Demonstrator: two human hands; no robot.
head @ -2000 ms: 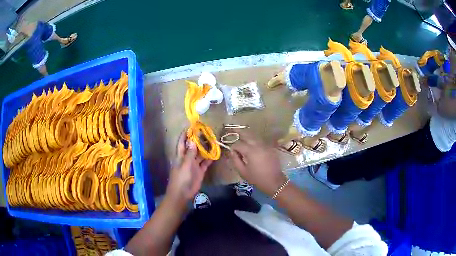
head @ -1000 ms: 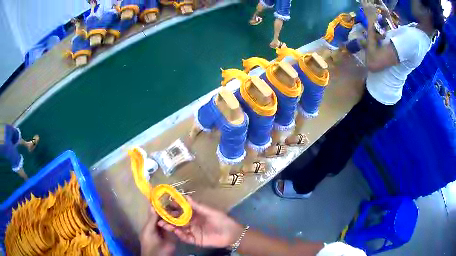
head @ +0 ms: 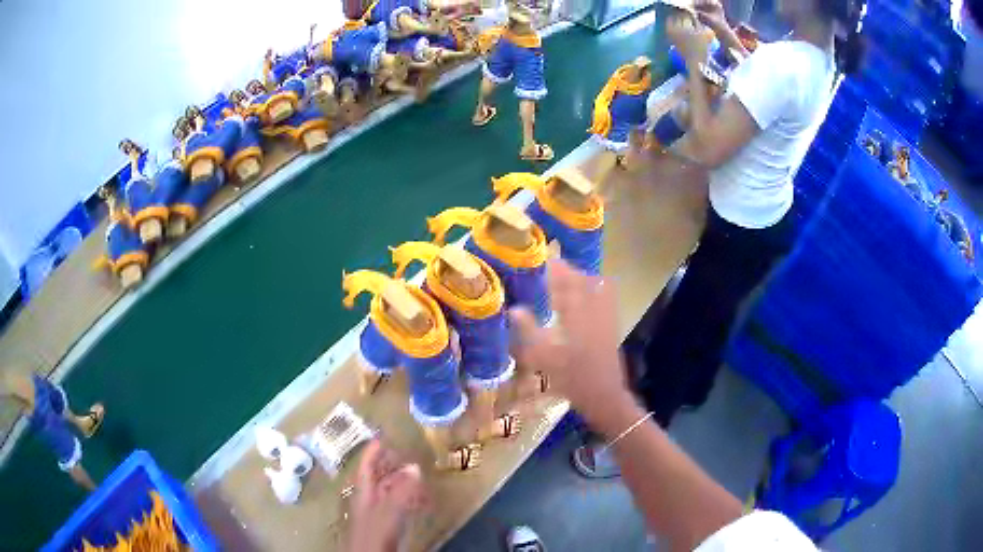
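Four figure lower bodies in blue shorts stand in a row on the tan bench, each with an orange sash ring around its tan waist plug; the nearest (head: 415,334) is at the left end. My right hand (head: 577,340) is blurred, fingers spread, in front of the far end of the row, hiding parts of the farther figures; it appears to hold nothing. My left hand (head: 390,491) is low over the bench, left of the nearest figure's feet, blurred with bent fingers; whether it holds anything cannot be told.
White round objects (head: 285,466) and a clear packet (head: 338,435) lie on the bench (head: 490,480). A blue crate (head: 140,474) of sashes is at lower left. The green conveyor (head: 270,248) carries figures; more lie across it. A co-worker (head: 771,119) stands upper right near a blue stool (head: 852,453).
The sash held in my hands now sits around the nearest figure's waist, which was bare. My right hand has moved away along the row. The view has swung, and a conveyor figure has shifted.
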